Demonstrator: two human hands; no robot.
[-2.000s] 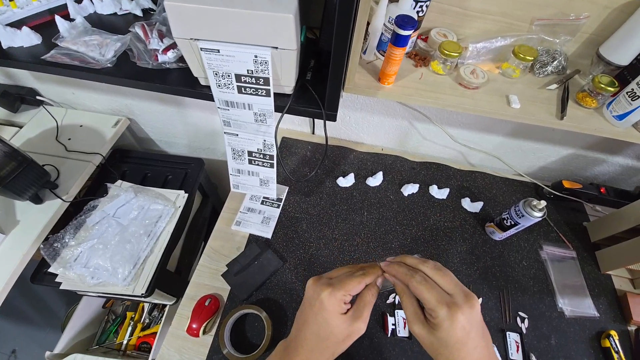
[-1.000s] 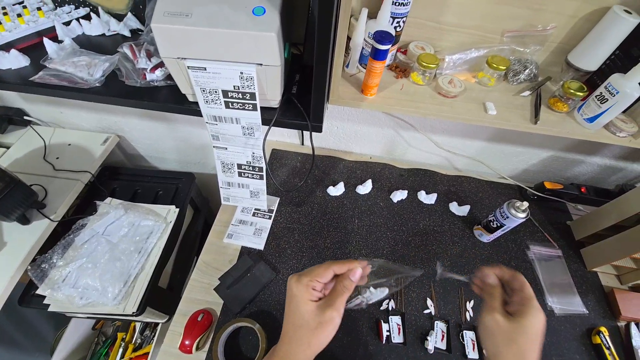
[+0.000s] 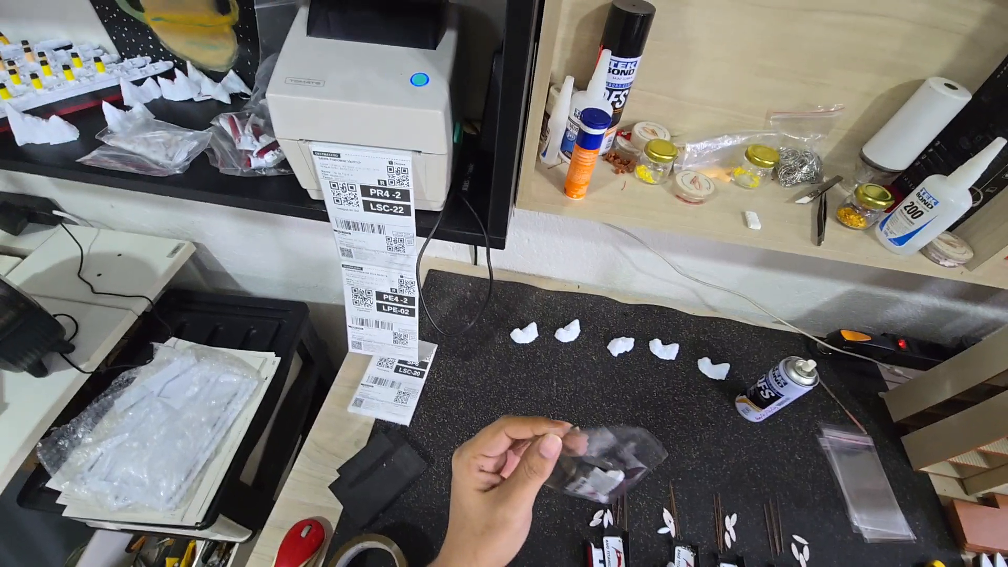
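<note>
My left hand (image 3: 504, 480) pinches the corner of a small clear plastic bag (image 3: 610, 465) between thumb and forefinger, above the black mat. Small white pieces (image 3: 598, 482) lie inside the bag. My right hand is out of view. Below and right of the bag, small white oval pieces (image 3: 668, 521) and thin brown sticks (image 3: 718, 524) lie in groups on the mat, with small black-and-white items (image 3: 614, 551) at the bottom edge. Several white crumpled-looking pieces (image 3: 620, 346) form a row farther back. A stack of clear bags (image 3: 866, 484) lies at the right.
A Tek Bond spray can (image 3: 776, 390) stands on the mat's right side. Printed labels (image 3: 378, 252) hang from a label printer (image 3: 362, 102). Black sheets (image 3: 378, 476), a tape roll (image 3: 366, 551) and a red computer mouse (image 3: 299, 543) are at the left. Glue bottles and jars (image 3: 654, 161) stand on the shelf.
Both hands were together two seconds ago, then apart with the bag in my left hand. My right hand has since left the view; my left still holds the bag.
</note>
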